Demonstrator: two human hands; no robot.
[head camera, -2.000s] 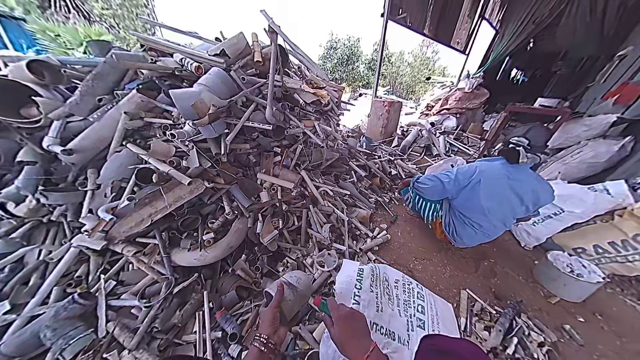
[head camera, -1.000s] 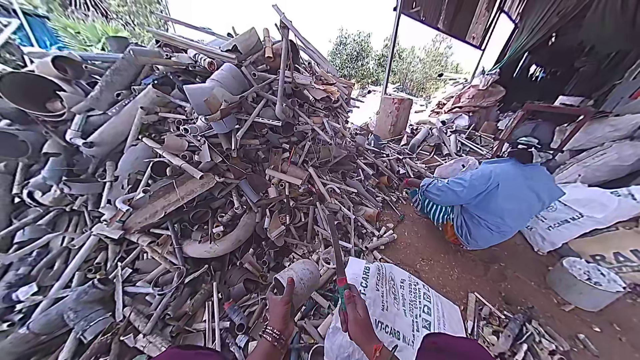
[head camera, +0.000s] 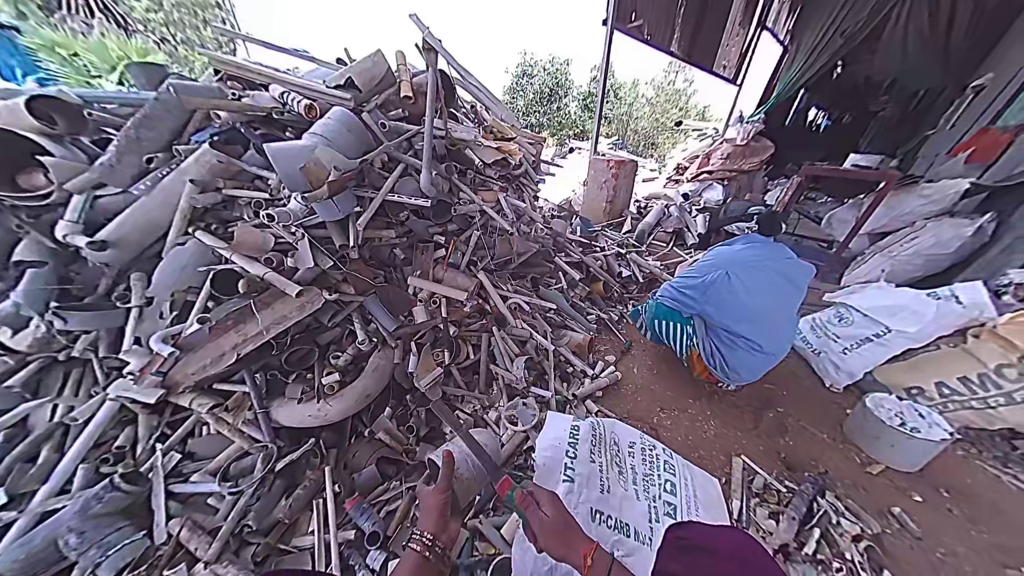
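My left hand (head camera: 438, 498), with bangles at the wrist, grips a short piece of wide, pale plastic pipe (head camera: 474, 460) at the lower middle. In my right hand (head camera: 550, 520) is the red and green handle of a long-bladed knife (head camera: 472, 440). The dark blade points up and to the left, across the pipe piece. Whether its edge touches the pipe cannot be told. Just right of the pipe piece lies a white woven sack (head camera: 632, 468) with green and black print, partly behind my right forearm.
A high heap of scrap pipes (head camera: 344, 264) rises in front and to the left. A person in a blue shirt (head camera: 736, 304) crouches at the right. Near them are a grey tub (head camera: 896, 432), printed sacks (head camera: 896, 324) and a smaller pile of scraps (head camera: 808, 512).
The knife was raised nearly upright one second ago; its blade now slants down over the pipe piece. The crouching person has bent further forward.
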